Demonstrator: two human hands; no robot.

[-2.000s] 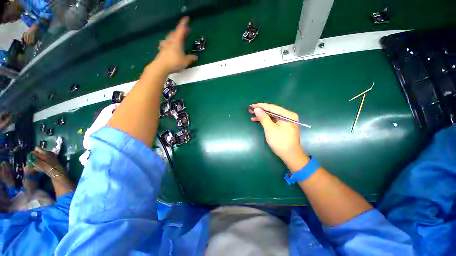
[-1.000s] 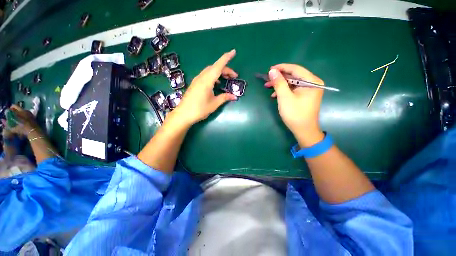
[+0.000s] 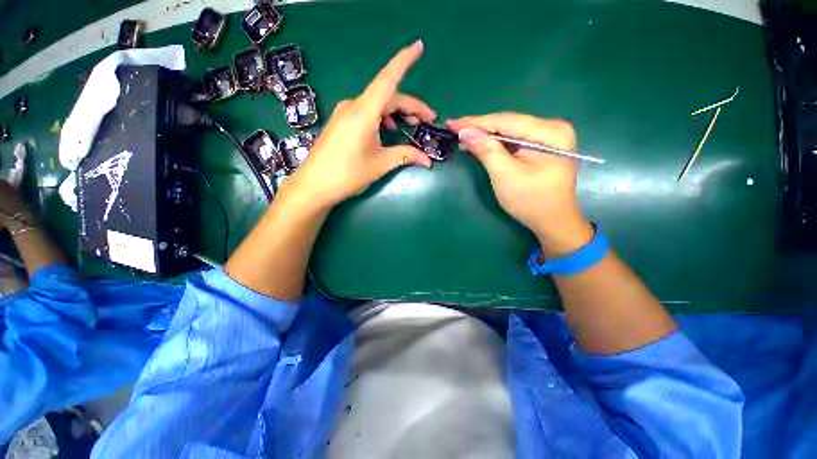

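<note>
My left hand (image 3: pixel 354 148) holds a small dark square watch case (image 3: pixel 434 142) between thumb and fingers, above the green mat, with its open side up. The index finger points up and away from it. My right hand (image 3: pixel 528 170) grips a thin silver metal tool (image 3: pixel 555 150). One end of the tool sticks out to the right past the hand. The fingertips are right at the case's right edge; the tool's working tip is too small to tell. Several similar cases (image 3: pixel 287 64) lie in a cluster left of my left hand.
A black box (image 3: pixel 134 179) with a white logo stands at left, a white cloth (image 3: pixel 94 108) over its upper left part. A black cord (image 3: pixel 242 148) runs from it. Yellow thin sticks (image 3: pixel 703 142) lie at right, near black trays (image 3: pixel 797 134). A neighbour's arm (image 3: pixel 34 242) is at far left.
My left hand reached over the rail earlier, then came back with a case. Since then, my right hand has moved left, bringing its fingertips to the case. The view has shifted.
</note>
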